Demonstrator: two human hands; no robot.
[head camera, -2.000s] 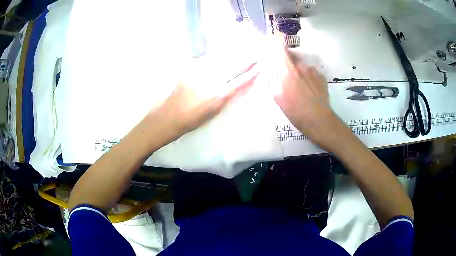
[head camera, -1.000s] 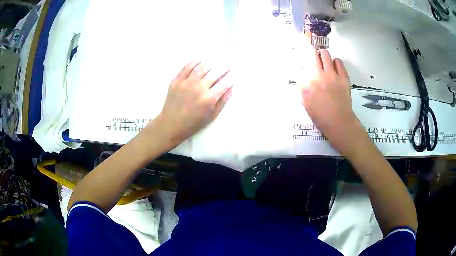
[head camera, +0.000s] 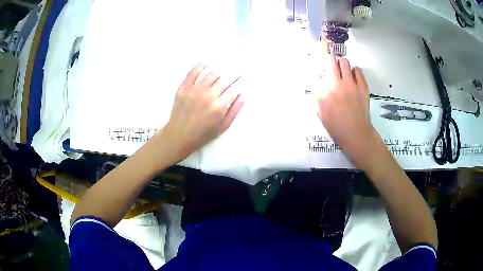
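Note:
A white fabric piece (head camera: 259, 143) lies on the white machine table, its front corner hanging over the edge. Its outline blends into the glare. My left hand (head camera: 204, 108) rests flat on it, fingers spread. My right hand (head camera: 347, 103) lies at the fabric's right side, fingertips just below the presser foot and needle area (head camera: 334, 39). Its thumb side is lost in glare, so I cannot tell whether it pinches the cloth. The needle itself is not clear.
Grey thread snips (head camera: 407, 113) and black shears (head camera: 446, 111) lie to the right. A printed tape rule (head camera: 323, 145) runs along the front edge. White cloth (head camera: 50, 116) hangs at the table's left. A yellow tube frame (head camera: 55, 185) and white bundles (head camera: 368, 227) are below.
Since two seconds ago my left hand has drawn back from the needle area and spread flat on the fabric. The view has shifted a little. Little differs from one second ago.

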